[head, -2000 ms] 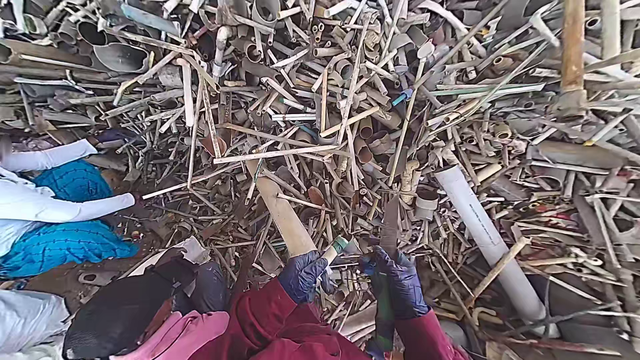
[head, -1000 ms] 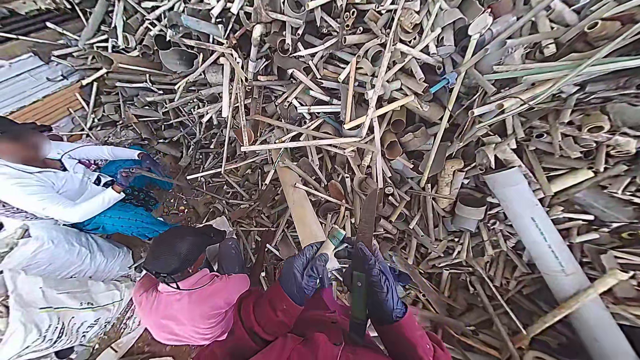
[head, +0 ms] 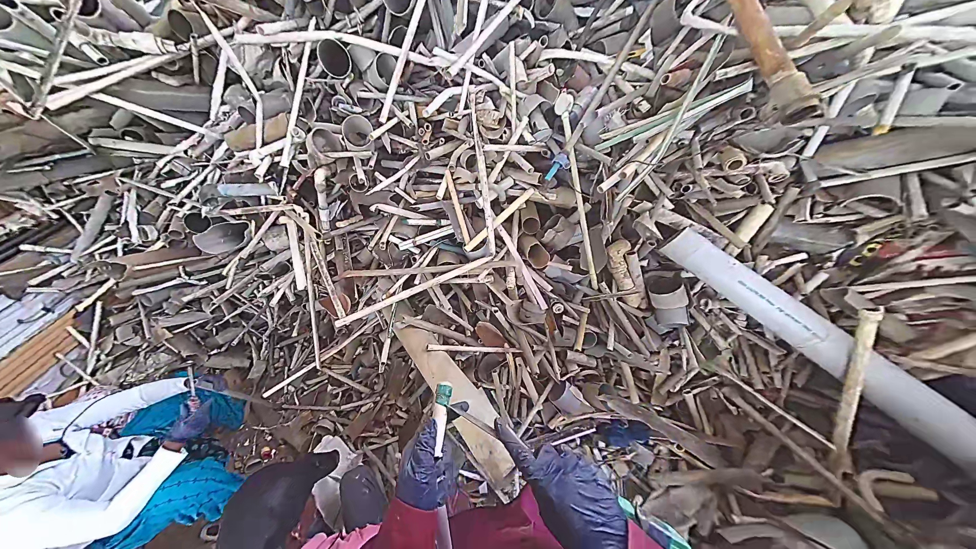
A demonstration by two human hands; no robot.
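Note:
My left hand [head: 427,465], in a dark blue glove at the bottom centre, is closed around a thin white pipe [head: 440,423] with a green end. The pipe stands nearly upright in view. To its right, my right hand [head: 560,480], also gloved, holds a tool with a dark blade [head: 480,424] that points left toward the pipe; its handle is mostly hidden by the fingers. A long flat tan board [head: 450,374] lies beneath and beyond both hands, on the heap of plastic pipe scraps [head: 534,259].
At lower left a co-worker in a white top [head: 114,473] sits with gloved hands raised. Another person in a dark cap [head: 274,496] and pink clothing is close on my left. A thick grey pipe [head: 793,328] crosses the right side. Pipe offcuts spread all around.
The dark blade, upright beside the pipe a second ago, now slants left toward it. My right hand has turned, with its fingers pointing up and left. The view has shifted.

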